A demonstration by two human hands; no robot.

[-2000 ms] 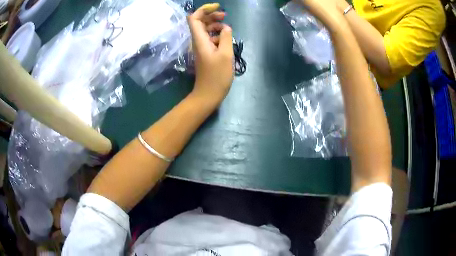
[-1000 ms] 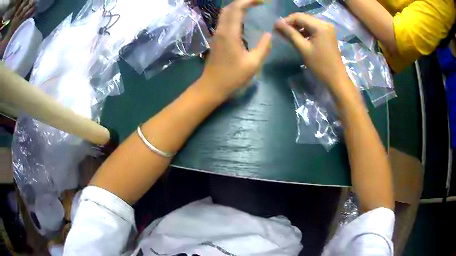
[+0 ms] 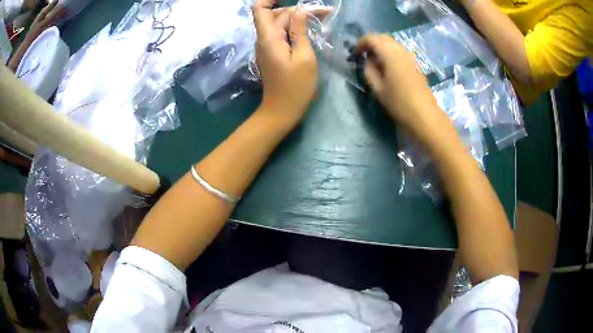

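My left hand (image 3: pixel 286 49) is at the top centre, its fingers closed on a small clear zip bag (image 3: pixel 323 31) that shows mostly as shine. My right hand (image 3: pixel 390 68) is just right of it, with its fingertips on a small black cable bundle (image 3: pixel 355 53), which is blurred. The bundle is beside or partly in the bag; I cannot tell which. Other clear bags (image 3: pixel 458 97) lie around and beyond my right forearm. A large clear poly bag (image 3: pixel 97 97) with whitish contents lies at the left, with a thin dark cord loop (image 3: pixel 158 26) on top.
A cream padded tube (image 3: pixel 78 143) crosses at the left. A white round tub (image 3: pixel 42 62) stands at the far left, near another person's hand (image 3: pixel 32 36). A person in a yellow shirt (image 3: pixel 553 39) is at the upper right. The green table's front edge (image 3: pixel 344 239) curves before me.
My right hand has moved from the far right to the centre and now has the cable bundle at its fingers. My left hand now holds a clear bag.
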